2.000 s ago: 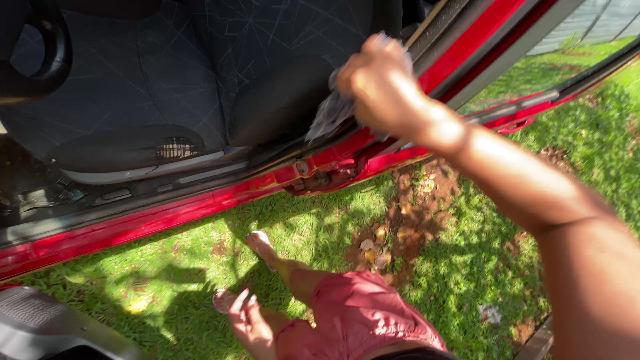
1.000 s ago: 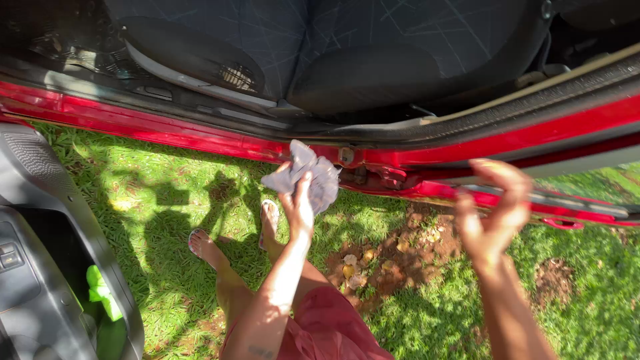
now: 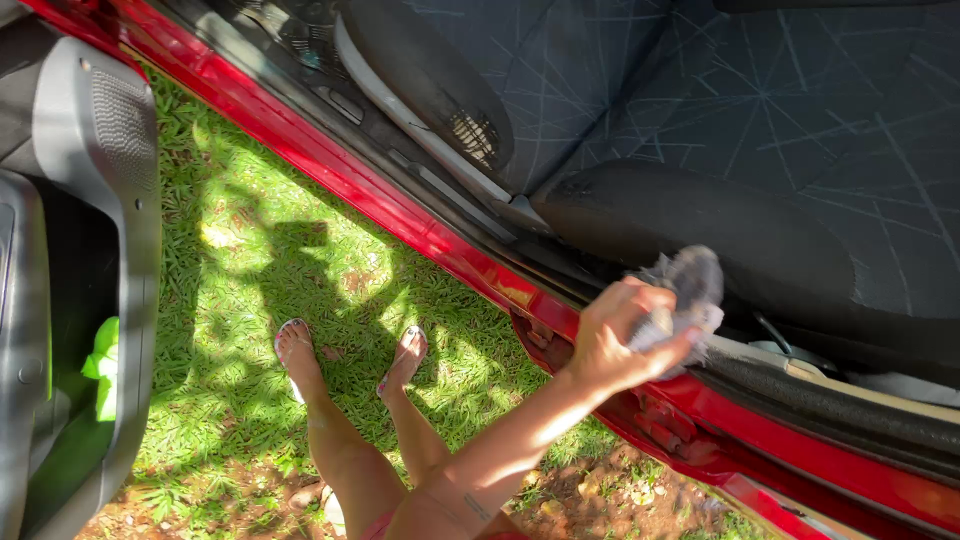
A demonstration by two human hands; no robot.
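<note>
My left hand point(image 3: 626, 334) reaches up from the bottom middle, its fingers and thumb closed around a crumpled grey cloth point(image 3: 694, 292). Hand and cloth are over the red door frame of a car point(image 3: 450, 251), at the base of the pillar beside the front seat's dark side bolster point(image 3: 675, 217). Whether the cloth touches the frame cannot be told. My right hand is out of view.
An open car door with a grey inner panel point(image 3: 135, 202) stands at the left, a bright green item point(image 3: 106, 367) in its pocket. The seat's side trim has a torn patch point(image 3: 474, 139). My sandalled feet point(image 3: 300, 352) are on grass.
The grey cloth was in my right hand two seconds ago and in my left one second ago. My left hand has since moved to the pillar base; my right hand has left the view, which has turned.
</note>
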